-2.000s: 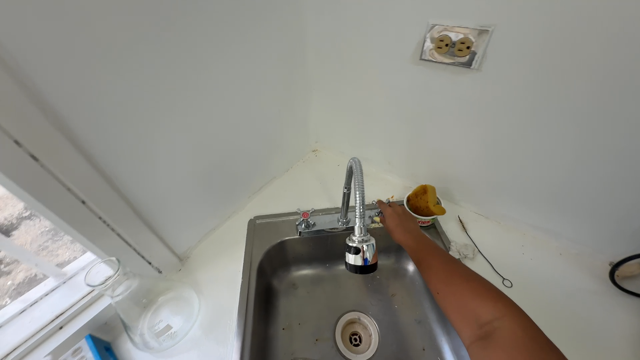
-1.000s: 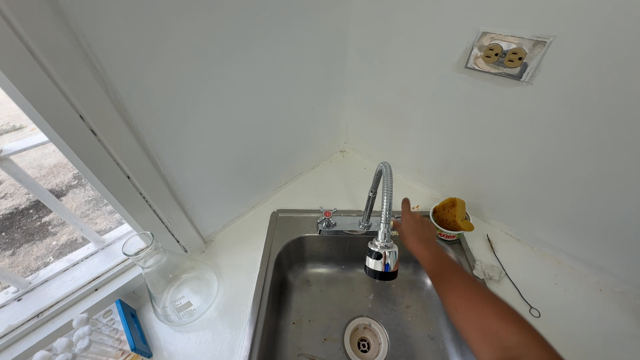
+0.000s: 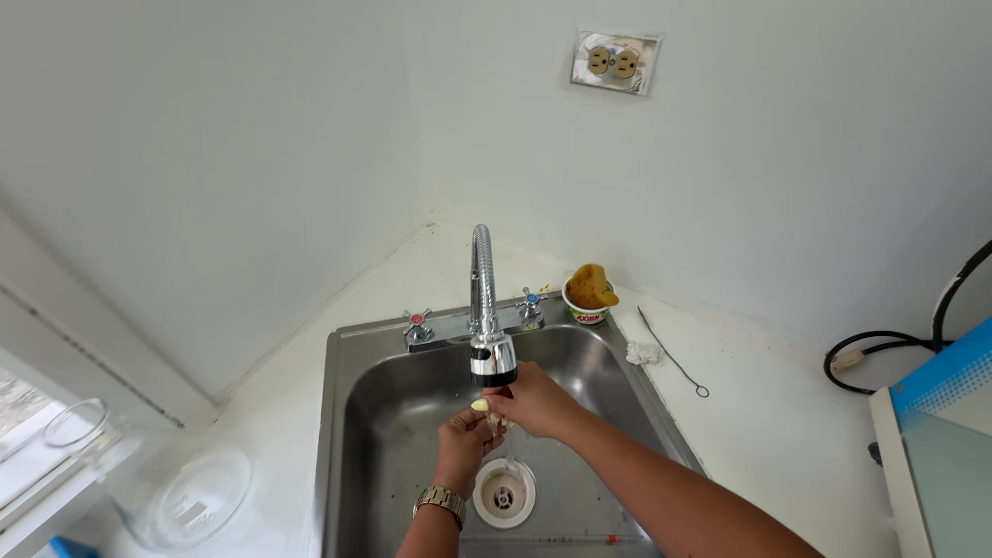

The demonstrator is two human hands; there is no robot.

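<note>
Both bare hands meet in the steel sink (image 3: 395,465), under the spray head (image 3: 494,361) of a chrome flexible-neck faucet. My left hand (image 3: 461,446), with a metal watch at its wrist, has its fingers bent close to the fingertips of my right hand (image 3: 535,403). A pale yellow spot, apparently a thumbnail, shows on the right thumb. Water falls over the fingers toward the drain (image 3: 504,494); whether anything small is held between them cannot be made out. A thin clear rod with a red tip (image 3: 611,539) lies across the sink's near part.
Blue-marked (image 3: 530,301) and red-marked (image 3: 417,322) tap handles flank the spout. A tub with a sponge (image 3: 590,287) stands at the sink's back right corner. A wire brush (image 3: 673,353) lies to the right. A glass flask (image 3: 182,496) stands left; a blue-and-white appliance (image 3: 945,418) is at right.
My right hand has left the blue-marked handle and come under the spout. My left hand has entered the view beside it. Water now runs.
</note>
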